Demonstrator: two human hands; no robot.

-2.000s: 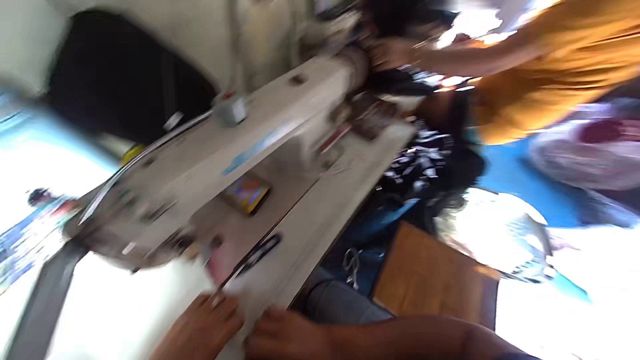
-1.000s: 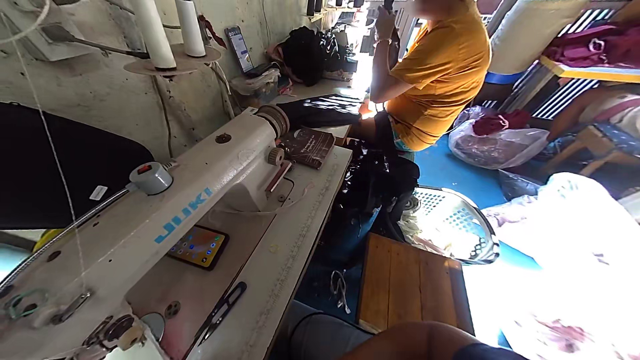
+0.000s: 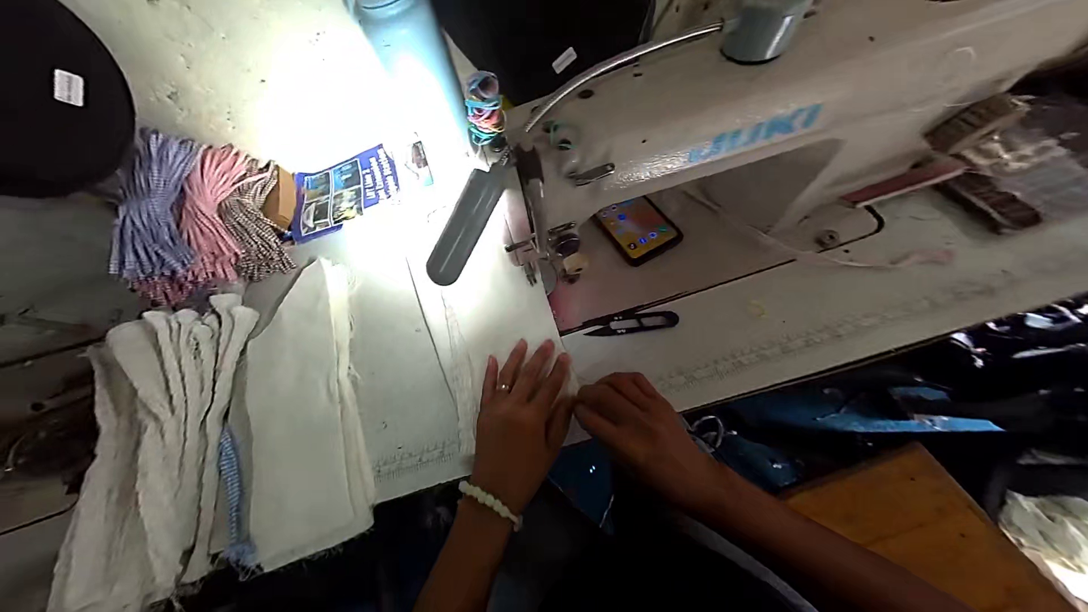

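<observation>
My left hand (image 3: pixel 523 416), with a ring and a beaded bracelet, lies flat with spread fingers on a white cloth (image 3: pixel 497 327) in front of the sewing machine's needle area. Close by on the right, my right hand (image 3: pixel 633 425) has its fingers curled at the cloth's right edge; the fingertips seem to pinch it. The cloth reaches under the presser foot of the Juki sewing machine (image 3: pixel 646 153). Black thread snips (image 3: pixel 633 323) lie just beyond my right hand. A grey, rounded bar-shaped part (image 3: pixel 467 225) stands out left of the needle.
Folded white cloth pieces (image 3: pixel 297 416) and gathered white fabric (image 3: pixel 174 408) lie at the left. Behind them are bundles of checked strips (image 3: pixel 200 212) and a blue printed packet (image 3: pixel 344 195). A lit phone (image 3: pixel 637 228) rests under the machine arm. A wooden stool top (image 3: pixel 918 527) is at lower right.
The view has swung left, away from the person in orange, to the needle end of the machine. Both my hands are now in view on the cloth; one second ago neither hand showed.
</observation>
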